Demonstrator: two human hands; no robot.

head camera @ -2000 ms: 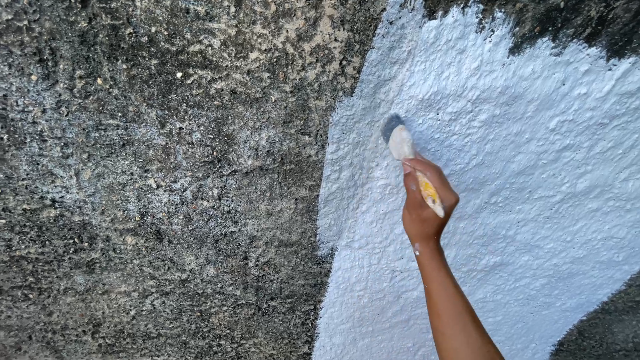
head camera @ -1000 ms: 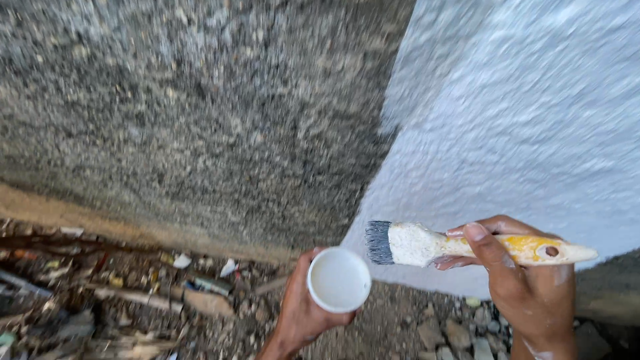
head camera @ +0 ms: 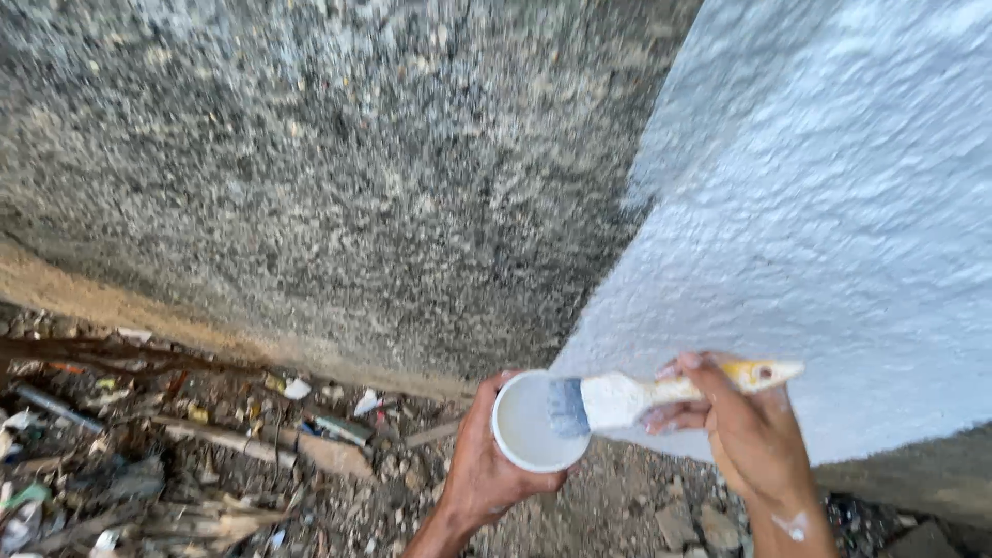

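Observation:
My left hand (head camera: 488,477) grips a white cup (head camera: 535,453) of whitish paint from its left and underside, low in the middle of the view. My right hand (head camera: 744,426) holds a paintbrush (head camera: 612,401) by its yellow and white handle, fingers around it. The brush lies nearly level, its grey bristles over the mouth of the cup at the right rim; whether they touch the paint cannot be told. Behind both hands rises a rough wall, with white paint (head camera: 814,271) on the right and bare, dark, grainy concrete (head camera: 387,194) on the left. A white paint smear marks my right wrist.
At the wall's foot the ground (head camera: 604,504) is strewn with stones and debris. Wood scraps (head camera: 232,443), a metal-looking strip (head camera: 58,408) and plastic bits lie at lower left. Broken stones (head camera: 697,527) lie below my right hand. A tan ledge (head camera: 116,306) runs along the wall's base.
The brush was against the painted wall two seconds ago; now it is over the cup. My left hand and the cup have come into view. The view has tipped down toward the ground.

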